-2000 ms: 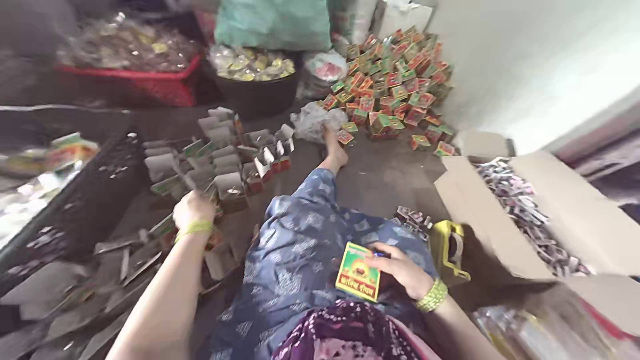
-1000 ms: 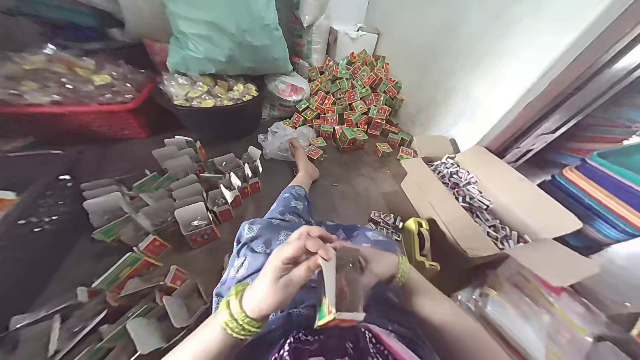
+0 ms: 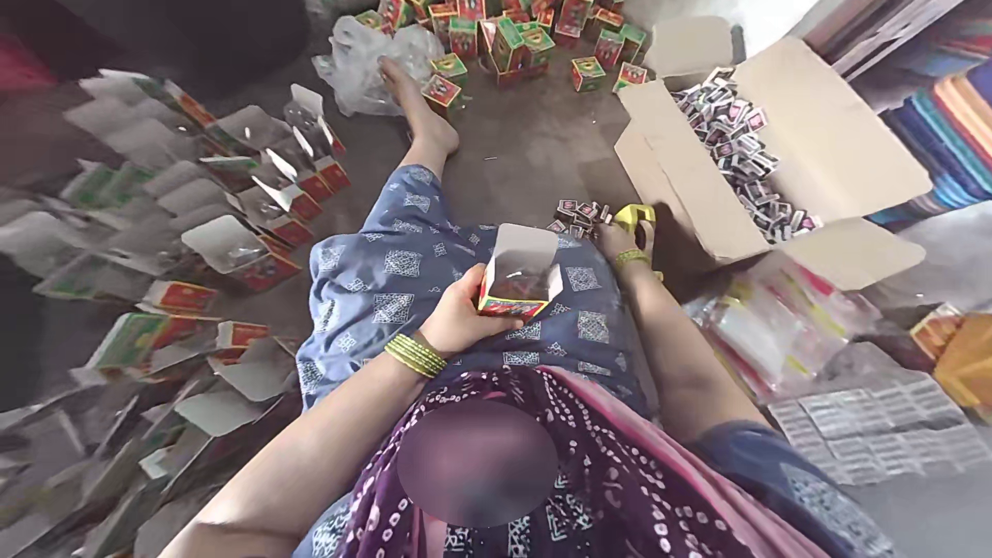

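Over my lap, my left hand (image 3: 473,314) holds a small printed cardboard box (image 3: 518,283) with its top flap raised; something dark shows inside. My right hand (image 3: 622,239) reaches down beside my right thigh, between a small pile of matchbox-like packets (image 3: 577,217) and a yellow tape dispenser (image 3: 637,218). It touches or nearly touches both, and its fingertips are partly hidden, so any grip is unclear.
Open printed boxes (image 3: 225,240) stand in rows at the left. Closed boxes (image 3: 535,43) lie heaped ahead, near a clear plastic bag (image 3: 349,66). A large open carton (image 3: 837,132) of small packets stands at the right, with plastic packaging (image 3: 783,325) nearer me.
The right hand has left the box and moved to the floor at my right. The left hand still holds the box, now with its opening upward. The view has tilted down.
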